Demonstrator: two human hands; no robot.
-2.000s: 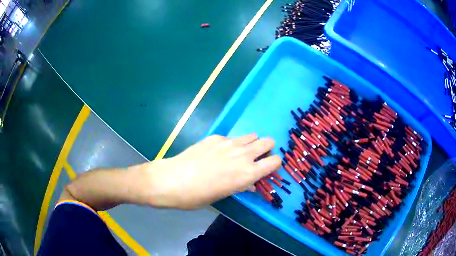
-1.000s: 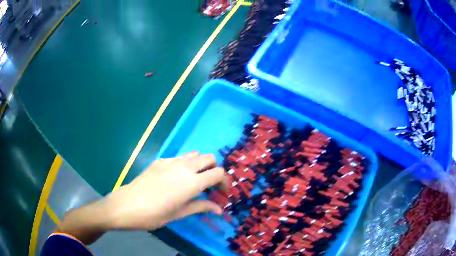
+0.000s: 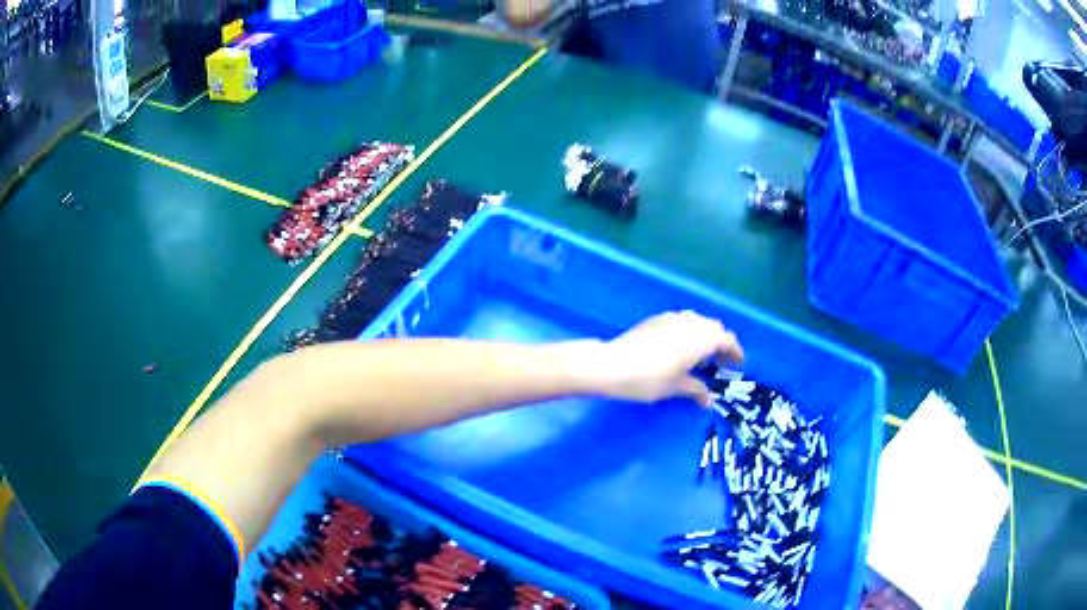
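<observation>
My left hand (image 3: 668, 358) reaches over the darker-blue tote (image 3: 572, 256), its fingertips at the upper end of a loose heap of black-and-white pieces (image 3: 769, 459) on the tote's right side. The fingers are curled down; whether they grip a piece is hidden. The light-blue tray (image 3: 286, 477) lies nearest me, partly under my forearm and cut off by the lower edge. It holds rows of red-and-black assembled pieces (image 3: 328, 554). My right hand is not in the picture.
Left of the tote lies a long row of black pieces (image 3: 387, 256), with a red-and-black bundle (image 3: 340, 197) beyond. Two small dark bundles (image 3: 602, 181) lie behind the tote. A deep blue bin (image 3: 906, 238) stands far right, a white sheet (image 3: 936, 506) below it. A person stands behind the bench.
My left hand has left the light-blue tray and moved forward and right to the heap in the tote. The view has tilted up, showing more of the bench beyond.
</observation>
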